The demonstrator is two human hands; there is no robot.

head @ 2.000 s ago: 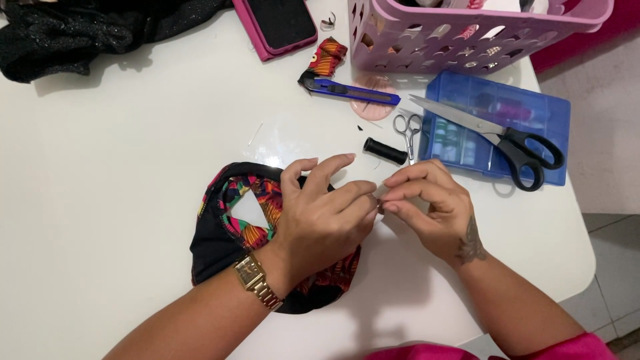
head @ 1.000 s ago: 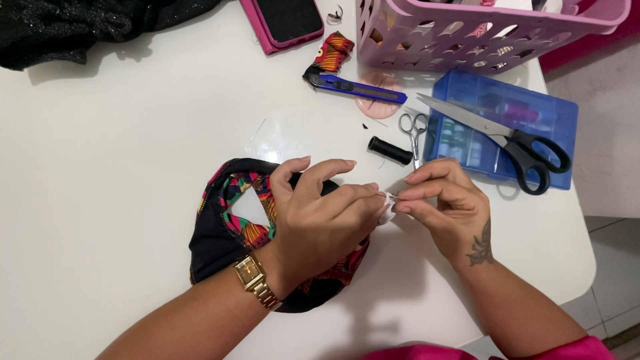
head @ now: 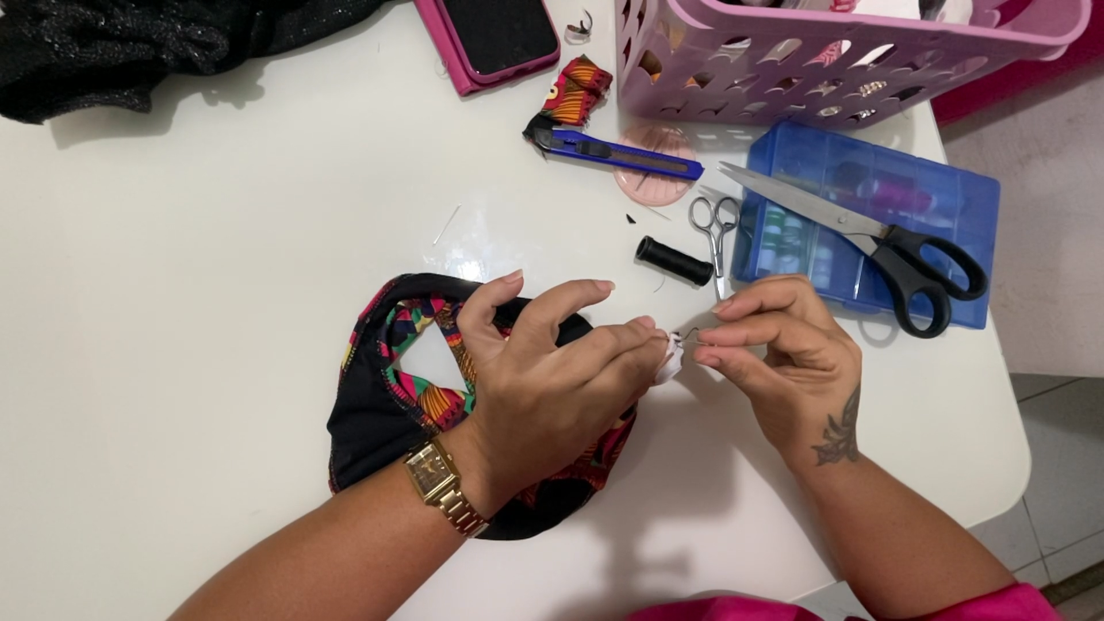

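Note:
My left hand (head: 561, 379), a gold watch on its wrist, pinches a small piece of white fabric (head: 669, 359) between thumb and fingertips. Just right of it, my right hand (head: 780, 362) holds a thin sewing needle (head: 697, 342) between thumb and forefinger; dark thread shows at the white fabric. Beneath my left hand lies a black and multicoloured patterned fabric piece (head: 371, 423) with an opening. A spool of black thread (head: 674, 260) and small metal scissors (head: 718, 228) lie above my hands. What my left palm covers is hidden.
Large black-handled scissors (head: 906, 259) rest across a blue plastic case (head: 975, 198) of thread spools. A purple plastic basket (head: 776, 78) stands behind. A blue utility knife (head: 621, 155) overlaps a round pink pin case (head: 653, 185). Patterned fabric scrap (head: 580, 90), phone (head: 500, 34) and black sparkly cloth (head: 155, 52) lie farther back.
The white fabric, not visible two seconds ago, now shows at my left fingertips. My right hand has moved slightly right, away from my left fingertips.

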